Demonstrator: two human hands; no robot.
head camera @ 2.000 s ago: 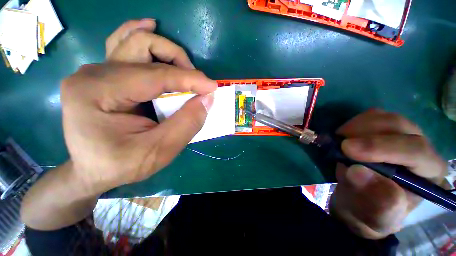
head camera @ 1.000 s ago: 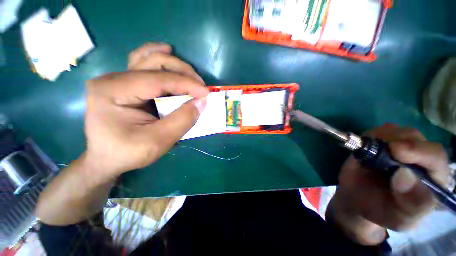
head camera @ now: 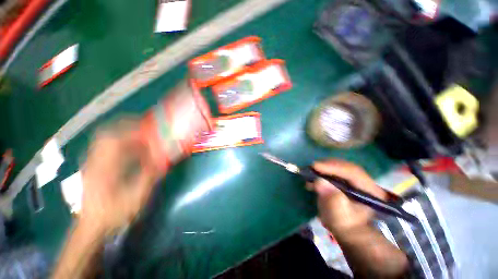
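Observation:
My left hand (head camera: 117,174), blurred, holds an orange-framed phone housing (head camera: 177,125) raised and tilted off the green bench. The housing is blurred, with pale and greenish parts inside; its screen and joint cannot be made out. My right hand (head camera: 347,193) holds the black soldering iron (head camera: 360,195), its thin silver tip pointing left above the bench, touching nothing visible. Another orange housing (head camera: 237,132) lies just right of the held one, partly covered by it. Two more housings, an upper one (head camera: 226,61) and a lower one (head camera: 254,86), lie behind, side by side.
A round tin (head camera: 341,121) stands at centre right. Behind it are black equipment (head camera: 401,92) and a yellow piece (head camera: 457,109). White screens (head camera: 71,190) lie by my left hand. A pale strip (head camera: 125,82) crosses the bench. A solder strand (head camera: 198,232) lies near the front edge.
The view has swung, showing the tin and more housings. My left hand has lifted the housing off the bench. The iron is away from the housing, still in my right hand.

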